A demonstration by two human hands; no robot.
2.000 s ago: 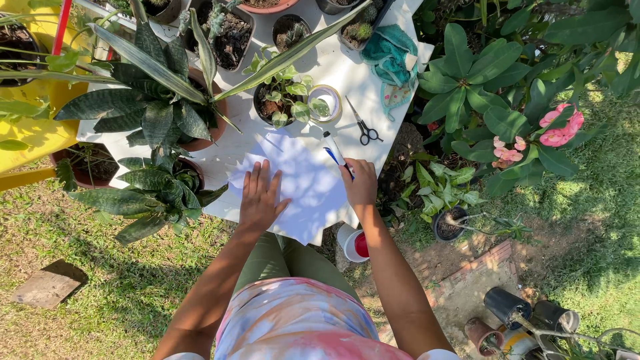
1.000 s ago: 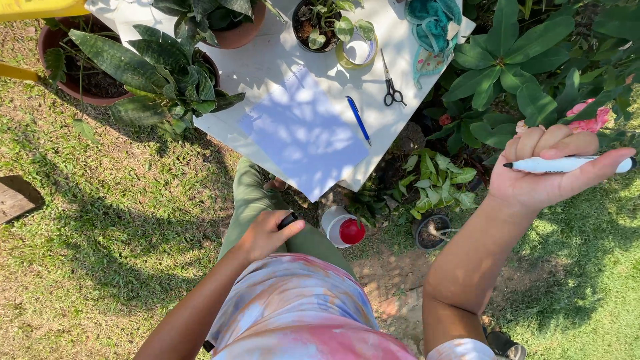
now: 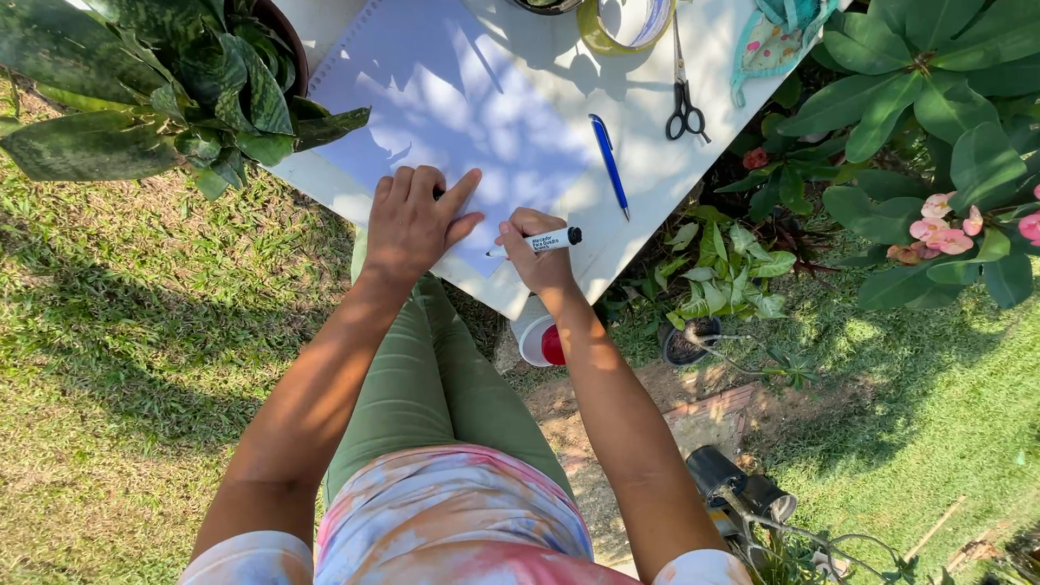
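Observation:
A sheet of white paper (image 3: 520, 138) with a punched edge lies on the white table. My left hand (image 3: 418, 215) rests on its lower part, index finger and thumb stretched out, other fingers bent; a bit of the black marker cap (image 3: 439, 193) shows between them. Near the sheet's lower corner, my right hand (image 3: 536, 248) grips a white marker (image 3: 552, 240), its uncapped tip pointing left, close to the paper; whether it touches cannot be told. To the right lie a blue pen (image 3: 611, 166) and black-handled scissors (image 3: 685, 110).
A roll of tape (image 3: 597, 41) and a teal patterned cloth (image 3: 772, 49) lie at the table's far side. A potted snake plant (image 3: 236, 89) overhangs the left edge. Below the near corner stands a white container with red in it (image 3: 536, 341). Flowering shrubs (image 3: 934, 219) grow on the right.
My right hand has come back from the far right with the marker to the sheet. My left hand has moved from my lap onto the paper. The view has shifted.

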